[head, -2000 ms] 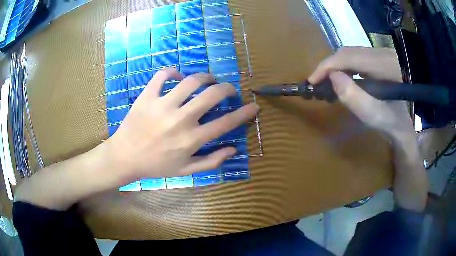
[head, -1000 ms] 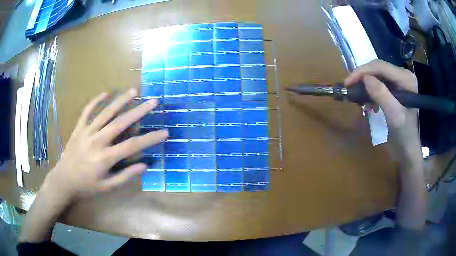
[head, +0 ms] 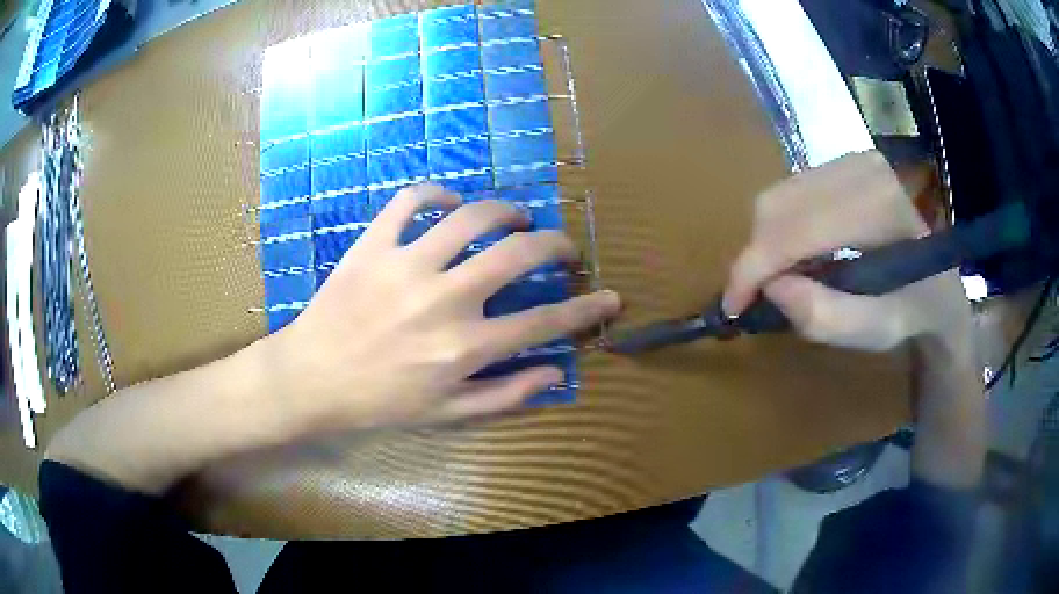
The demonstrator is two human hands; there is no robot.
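Note:
The blue solar cell array (head: pixel 395 110) lies flat on the brown tabletop, with fine wire ends poking past both side edges. My left hand (head: pixel 430 313) is spread palm down over its lower part, one fingertip just past the right edge near the thin bus ribbon (head: pixel 592 232). The ribbon stands along the array's right edge in separate pieces. My right hand (head: pixel 830 261) holds the black soldering iron (head: pixel 755 316); its dark tip is at the lower end of the ribbon, near the array's lower right corner. Whether the tip touches is not clear.
Silver ribbon bundles (head: pixel 58 255) and white strips (head: pixel 21 302) lie at the left. More ribbon and a broad white strip (head: pixel 813 99) lie at the upper right, near a yellow pad (head: pixel 886 107). Another blue array (head: pixel 58 52) is at the upper left. The tabletop's front edge curves below.
My left hand has moved right from the array's left edge onto its lower part. The iron tip has come down and left to the ribbon's lower end. The view has shifted.

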